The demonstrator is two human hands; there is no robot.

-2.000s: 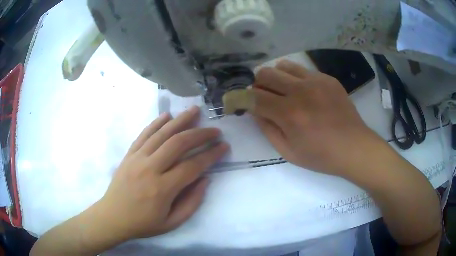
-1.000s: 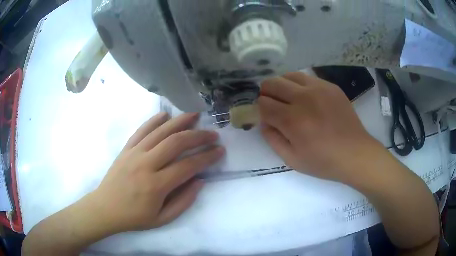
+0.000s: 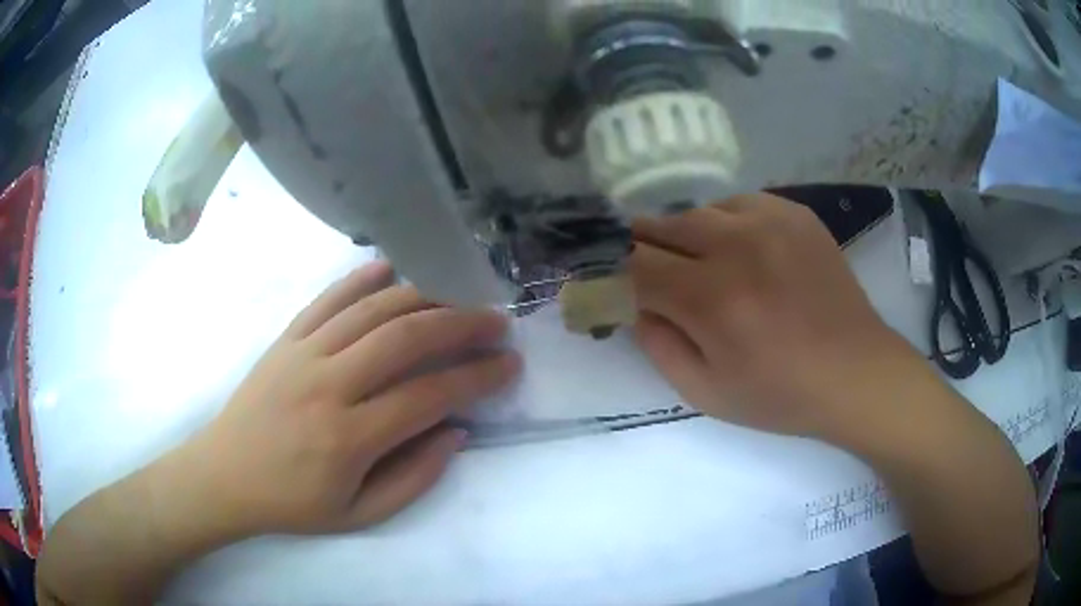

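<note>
The cream-white sewing machine head hangs over the work, with a white ridged tension dial. A tan knob sits right of the needle area. Thin white fabric lies under it and blends into the table. My left hand lies flat on the fabric, left of the needle area, fingers slightly apart. My right hand is just right of the tan knob, its fingertips hidden behind the knob and machine head. I cannot tell whether it grips anything.
Black shears lie at the right beside a dark smartphone. A printed ruler scale runs along the front edge. A red basket stands at the far left. A pale lever sticks out left of the machine head.
The view has shifted, so the machine head and dial appear lower and larger. My left hand has moved slightly left relative to the needle area. My right hand stays beside the knob.
</note>
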